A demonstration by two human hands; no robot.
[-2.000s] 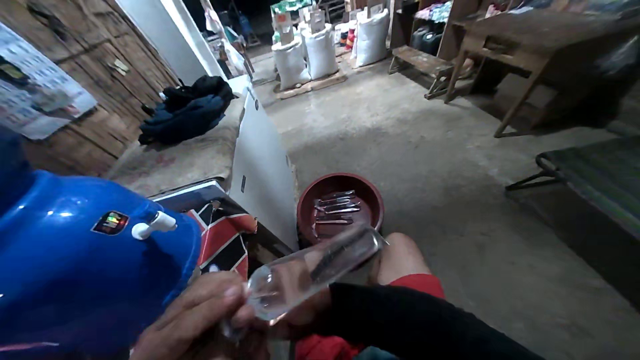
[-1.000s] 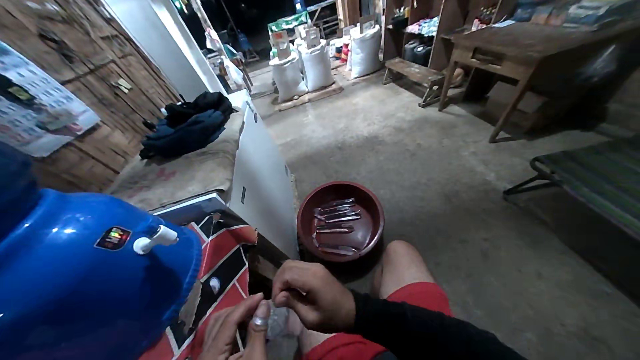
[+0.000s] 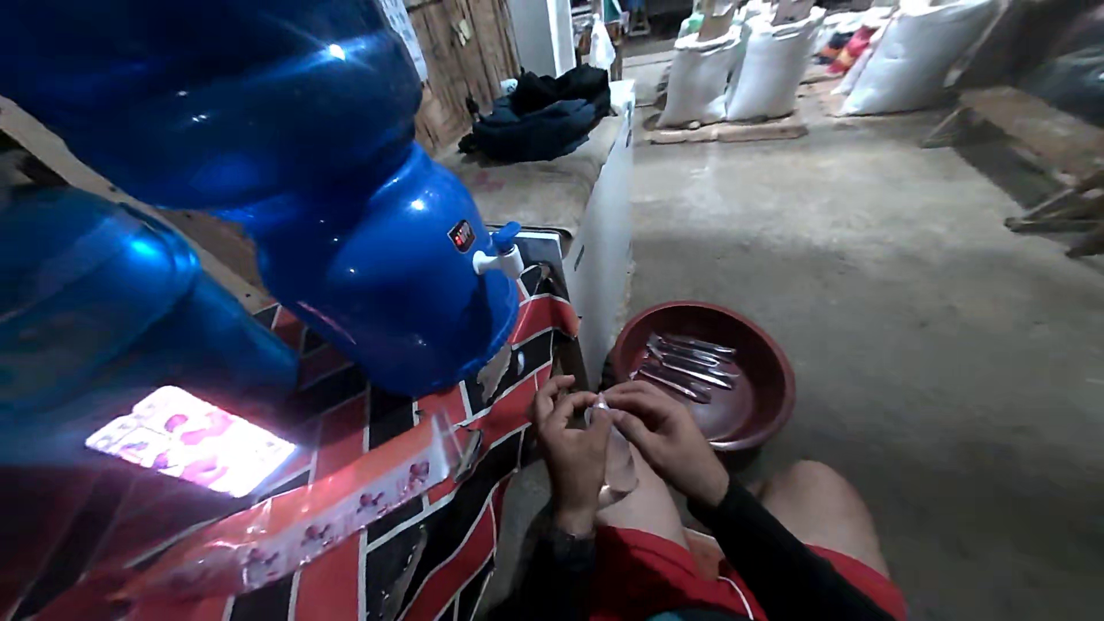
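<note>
My left hand [image 3: 571, 440] and my right hand [image 3: 668, 435] meet over my lap, both pinching the gathered top of a clear plastic bag [image 3: 619, 474] that hangs below them with what looks like clear liquid inside. On the floor just beyond my hands stands a dark red plastic basin [image 3: 772, 388], in which several slim, filled clear plastic bags [image 3: 690, 362] lie side by side. To the left, a blue water dispenser [image 3: 388, 285] with a white and blue tap [image 3: 504, 254] rests on a table. A long packet of clear plastic [image 3: 345, 509] lies nearer me on that table.
The table has a red and black patterned cover [image 3: 332, 448]; a lit phone [image 3: 191, 440] lies on it. A white chest [image 3: 599, 233] bears dark cloth [image 3: 548, 116]. White sacks [image 3: 768, 69] stand farther back, near a wooden bench [image 3: 1018, 129] at the right.
The view has swung left, bringing more of the table into sight. Two seconds ago the bag was stretched out lengthwise before me; now it hangs upright with both hands at its top.
</note>
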